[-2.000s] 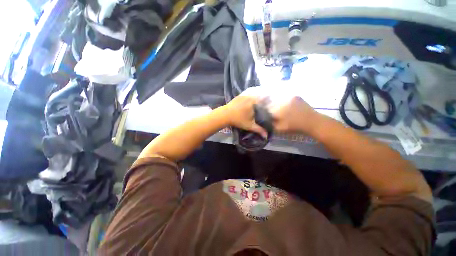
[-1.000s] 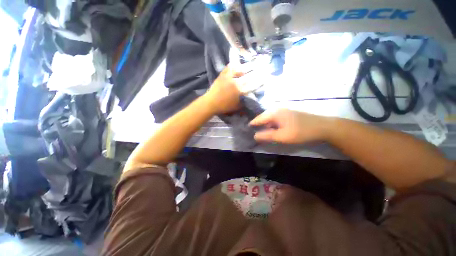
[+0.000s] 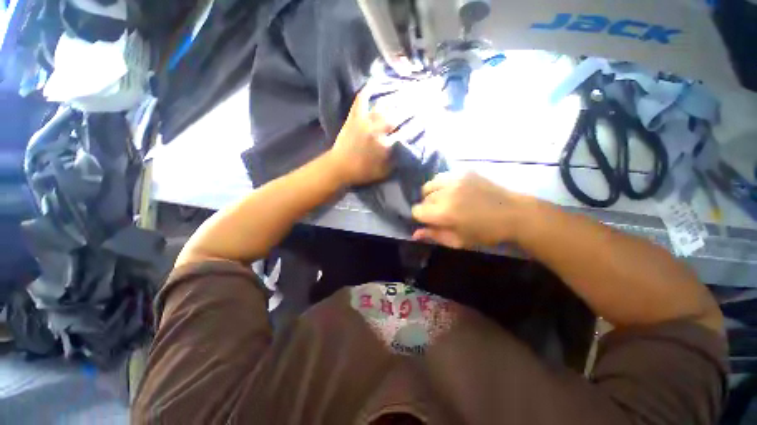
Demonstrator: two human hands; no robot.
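Observation:
A dark grey garment piece [image 3: 290, 91] lies on the white machine table left of the needle area and runs under my hands to the table's front edge. My left hand [image 3: 363, 141] lies on the cloth just in front of the presser foot [image 3: 407, 66], its fingertips washed out by the bright light. My right hand [image 3: 461, 209] pinches the cloth's near right edge at the table's front edge. The sewing machine [image 3: 606, 29] with "JACK" lettering spans the top right.
Black scissors [image 3: 612, 149] lie right of the needle, with pale blue-grey scraps [image 3: 676, 104] behind them and a white label [image 3: 685, 228] nearby. A crumpled grey pile [image 3: 83, 199] stands at the left, a white bundle [image 3: 95, 75] on top. The table's front edge [image 3: 573, 231] runs before me.
From the rolled piece held in both hands, the cloth has been laid at the presser foot. Since one second ago, my right hand's fingers have closed on the cloth's edge. The view has shifted.

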